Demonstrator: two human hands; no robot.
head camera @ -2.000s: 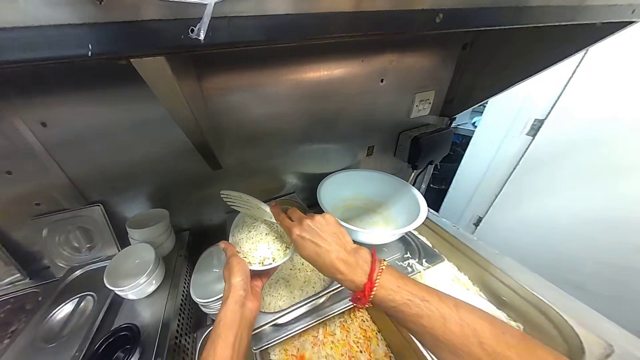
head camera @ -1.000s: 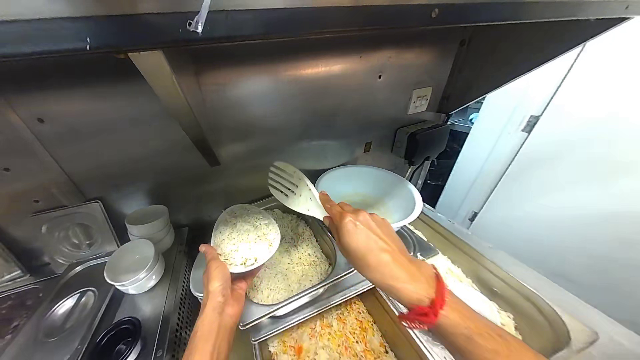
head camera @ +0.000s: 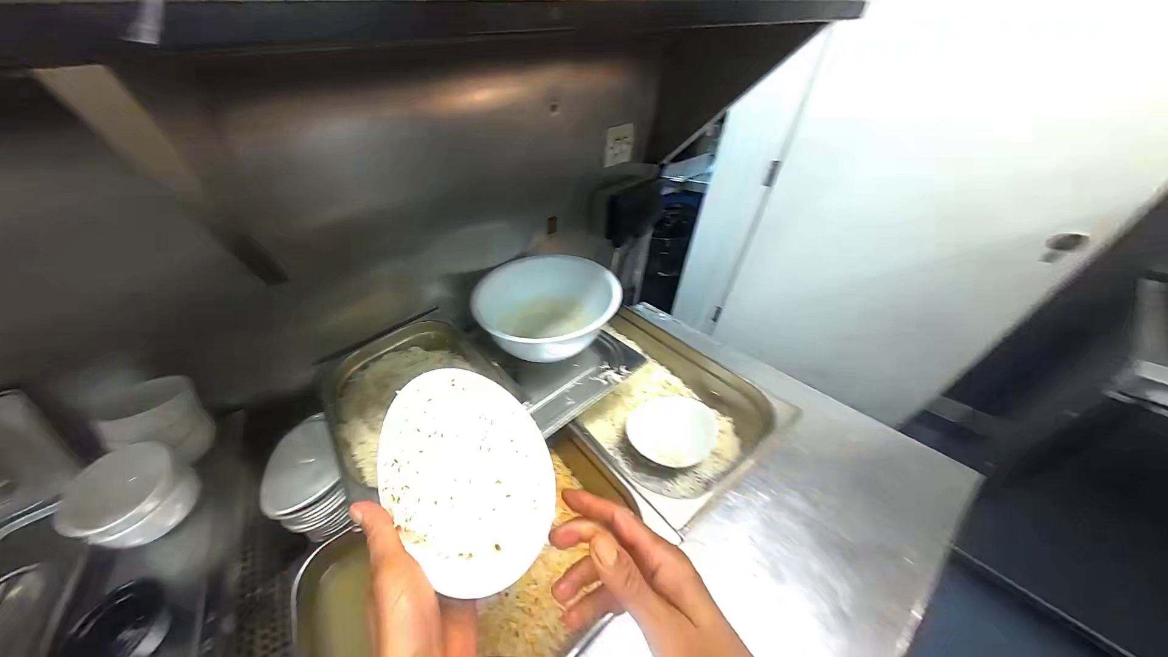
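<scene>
My left hand [head camera: 406, 593] grips the lower left rim of an oval white dish [head camera: 465, 484] filled with pale rice flecked with green. Just right of the dish, my right hand [head camera: 630, 570] is empty, its fingers spread and slightly curled above a pan of orange and yellow rice [head camera: 525, 611]. Behind the dish lies a steel pan of white rice [head camera: 383, 374]. A white bowl [head camera: 672, 432] rests on the rice in another steel pan [head camera: 748, 401] at the right. The slotted spatula cannot be made out.
A large pale plastic bowl [head camera: 547, 306] stands behind the pans. Stacked white dishes [head camera: 301, 470] and white bowls [head camera: 128, 493] are on the left. A pan of yellowish liquid [head camera: 342, 584] sits at the front. The steel counter [head camera: 821, 511] extends right, near a white door [head camera: 922, 182].
My right hand has let go of the slotted spatula and moved beside the dish. My left hand still holds the filled dish. The view has swung to the right.
</scene>
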